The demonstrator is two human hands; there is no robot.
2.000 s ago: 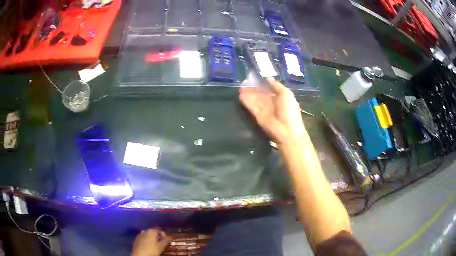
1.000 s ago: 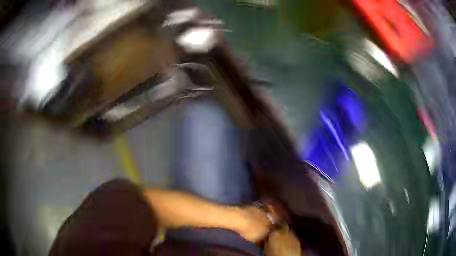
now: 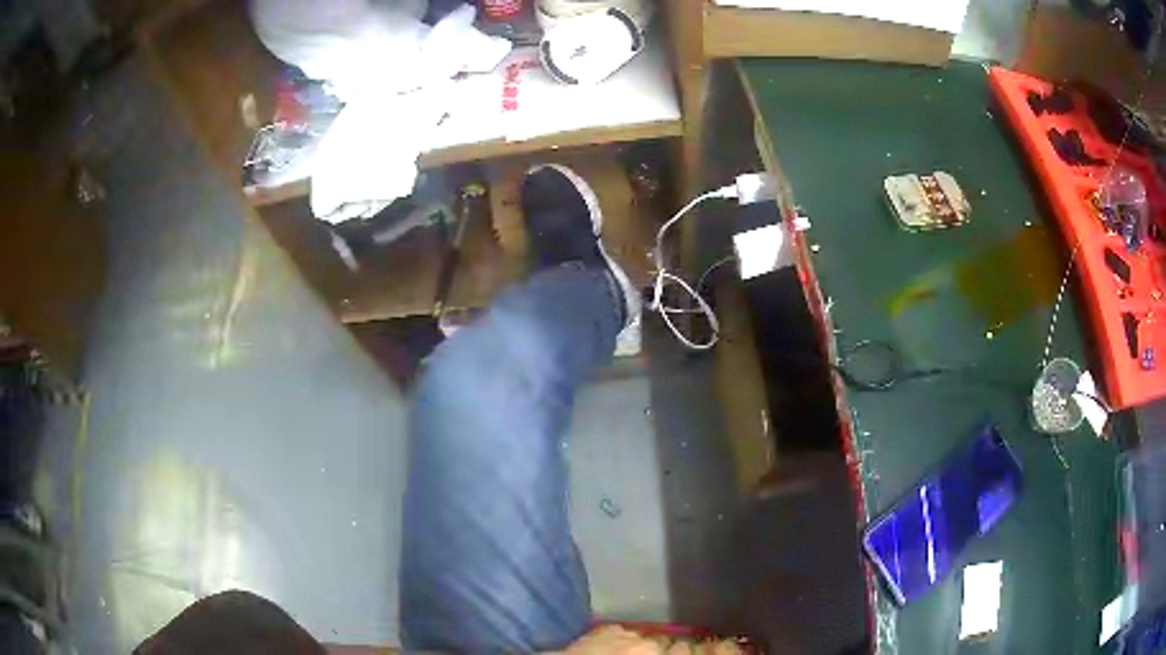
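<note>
My left hand (image 3: 639, 644), as far as I can tell, shows only as a strip at the bottom edge, beside my thigh; its fingers and anything in them are cut off. A dark sleeve shows at the bottom left. My right hand is not in view. A dark smartphone with a blue-purple glow (image 3: 945, 516) lies on the green mat (image 3: 882, 441) near the bench edge. A white label (image 3: 981, 599) lies below it. A small clear cup of tiny screws (image 3: 1059, 395) stands further right.
A red tray of small black parts (image 3: 1087, 218) is at the right. A cream and red tin (image 3: 928, 201) lies on the mat. A white cable (image 3: 684, 307) hangs by the bench edge. Wooden shelves (image 3: 601, 138) hold white bags. My leg and shoe extend over the grey floor.
The view has swung left, from the bench to the floor and shelves. The right hand, earlier at the clear tray, has left the view, as have the tray and blue phones.
</note>
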